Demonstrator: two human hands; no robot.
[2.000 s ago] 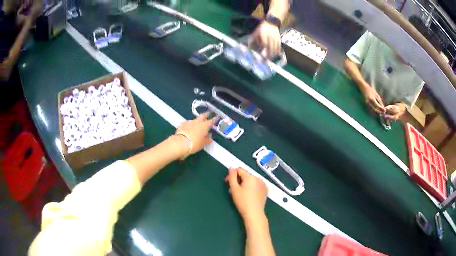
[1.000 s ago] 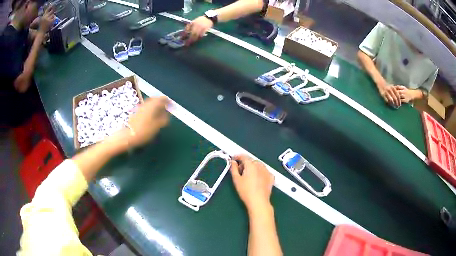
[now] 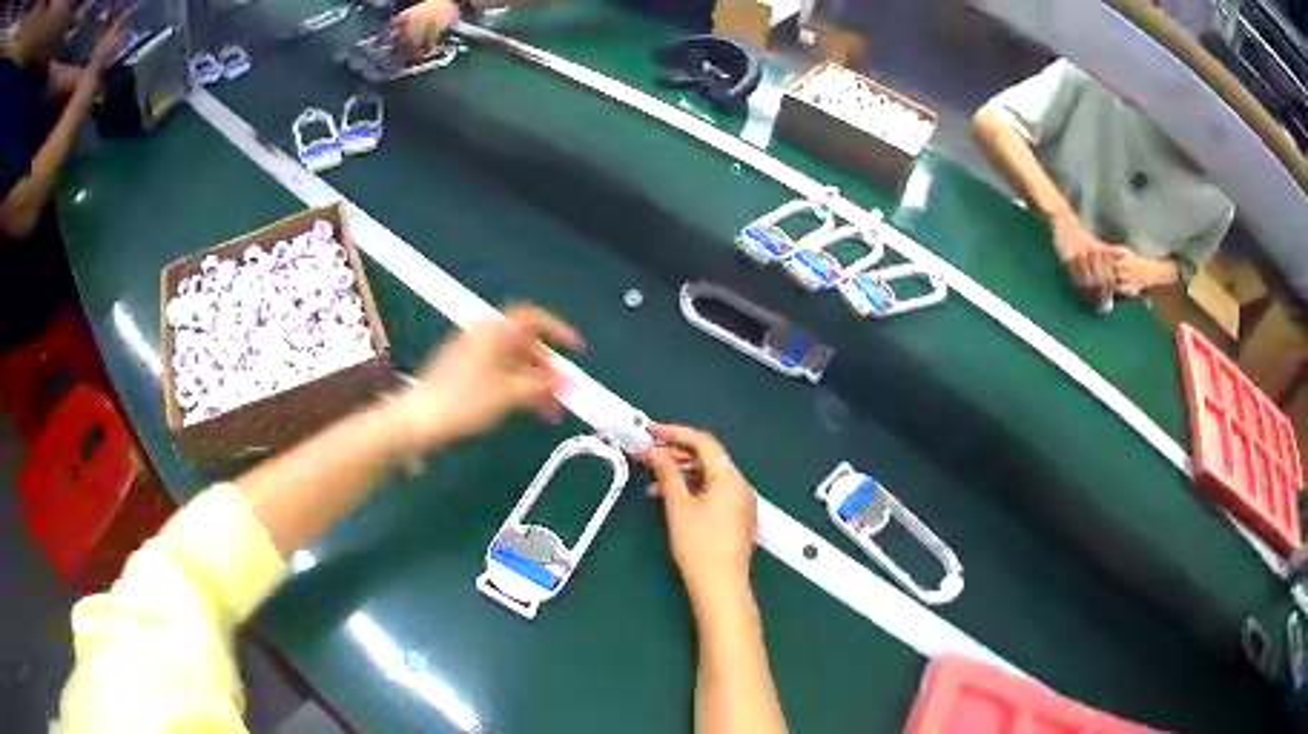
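Note:
A white loop-shaped unit [image 3: 505, 551] lies in front of me, rounded end up and right, its blue patch at the lower-left end. My right hand [image 3: 706, 499] is beside the rounded end, its thumb and finger pinched on what looks like a small white round part [image 3: 638, 429] with a dark mark. My left hand [image 3: 495, 376] is blurred above the white strip, left of my right hand, with fingers apart and nothing visible in it. A brown carton [image 3: 281, 413] heaped with white round parts [image 3: 270, 318] stands at the left.
Loop units lie on the green belt: a grey one [image 3: 753, 333], a blue-patched one [image 3: 892, 535] and several farther off. Pink-red trays are at lower right [image 3: 958, 703] and far right [image 3: 1242, 442]. Another carton [image 3: 858, 132] and a person [image 3: 1112, 179] are across the line. A red stool [image 3: 79, 466] is left.
A loop unit has come from the belt to my side since the oldest frame. My left hand has moved from near the carton towards my right hand. A person's hand across the belt has moved left.

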